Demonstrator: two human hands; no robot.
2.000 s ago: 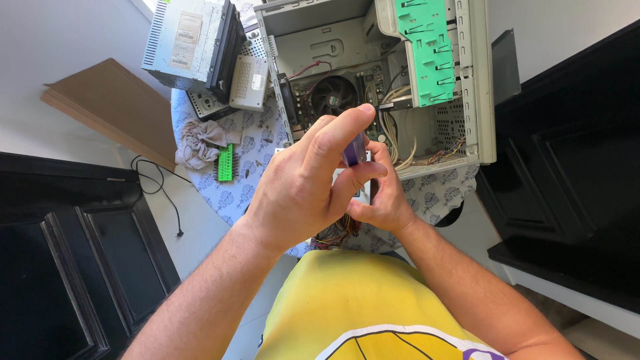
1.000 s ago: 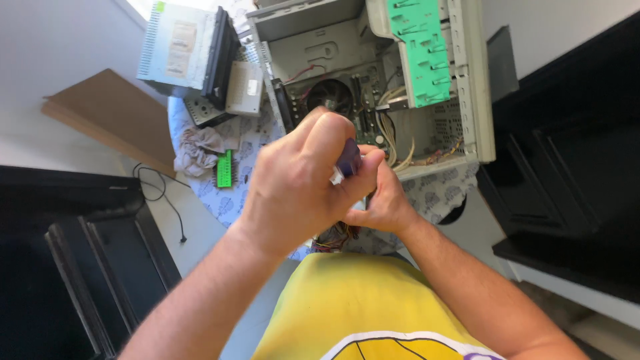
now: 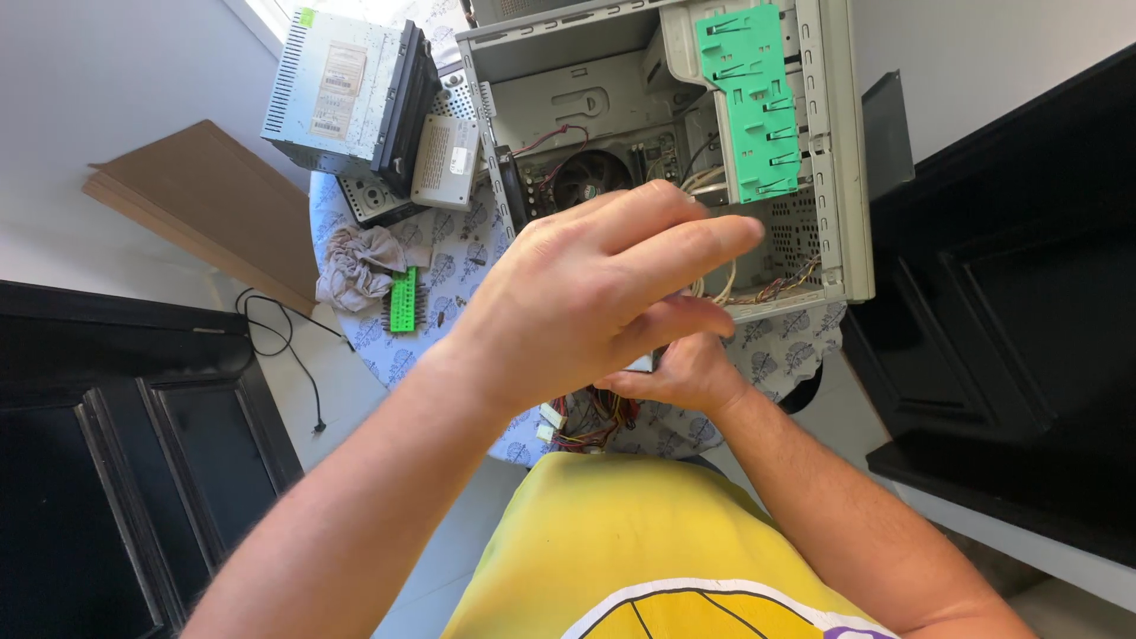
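My left hand [image 3: 603,284] is over the front of the open computer case [image 3: 839,160], palm down, fingers spread and pointing right. A small purplish part shows between its index finger and thumb; the fingers hide the rest, so its hold is unclear. Just below and to the right, my right hand [image 3: 688,373] grips a pale, metal-looking part [image 3: 641,363], mostly hidden by both hands. A bundle of colored cables with white connectors [image 3: 603,417] lies below them at the table edge. Inside the case are a CPU fan [image 3: 590,175] and a green plastic bracket [image 3: 754,106].
On the patterned tablecloth [image 3: 475,257], left of the case, are a car-stereo-like metal unit [image 3: 342,98], a grey drive [image 3: 445,161], a crumpled cloth [image 3: 355,266] and a green bit holder [image 3: 403,300]. A cardboard sheet [image 3: 209,209] leans at the left; a black cable [image 3: 288,346] lies on the floor.
The fingers of my left hand have opened out from around a purple handle seen between them earlier. My right hand stays in about the same place.
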